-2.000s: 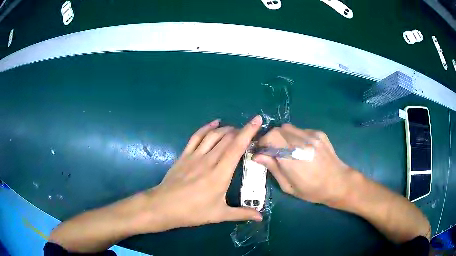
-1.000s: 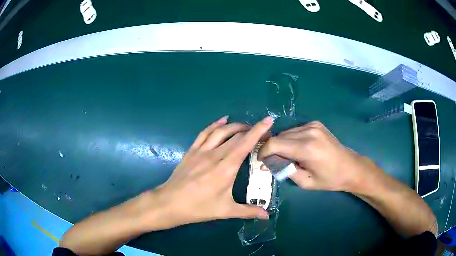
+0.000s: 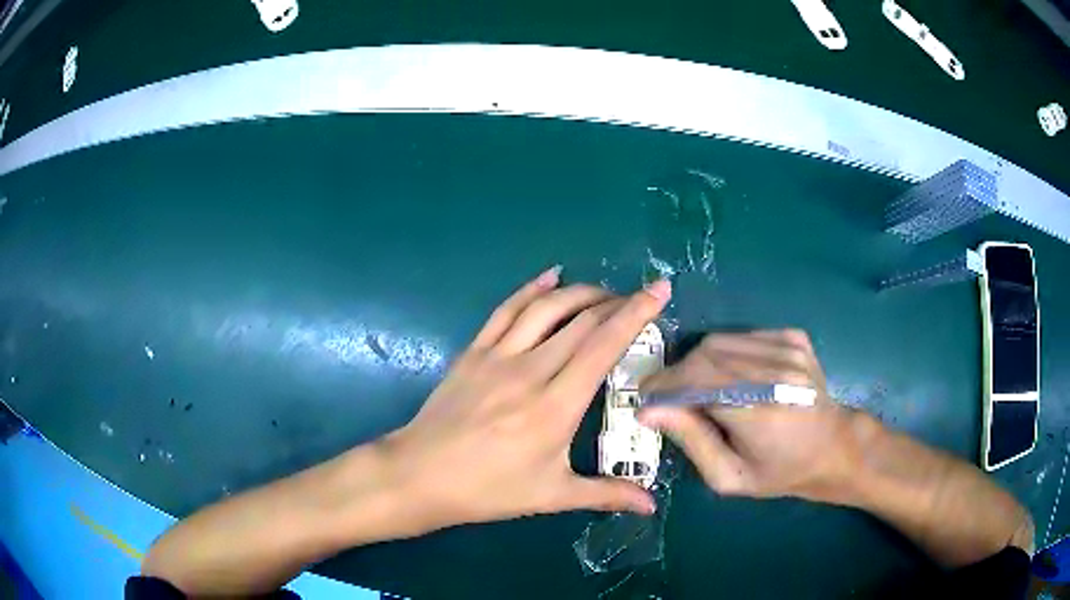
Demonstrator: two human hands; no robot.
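Observation:
A white elongated housing with two dark oval holes at its near end lies upright in the view on the green bench. My left hand steadies it, thumb at the near end and index finger at the far end. My right hand holds a narrow grey-blue strip with a white end between thumb and fingers, its tips over the housing's middle. Any small piece at the fingertips is too small to tell. Clear wrinkled tape lies at the near end, and more tape lies beyond the far end.
A grey-blue stack of strips stands at the right, with a thin dark bundle nearer. A phone lies at the far right. A long white rail crosses behind. Loose white housings lie on the green surface beyond it.
My right hand has moved from the housing's far end down to its middle, and the strip has turned, its white end now pointing right. My left hand keeps its hold. The loose housings have shifted right.

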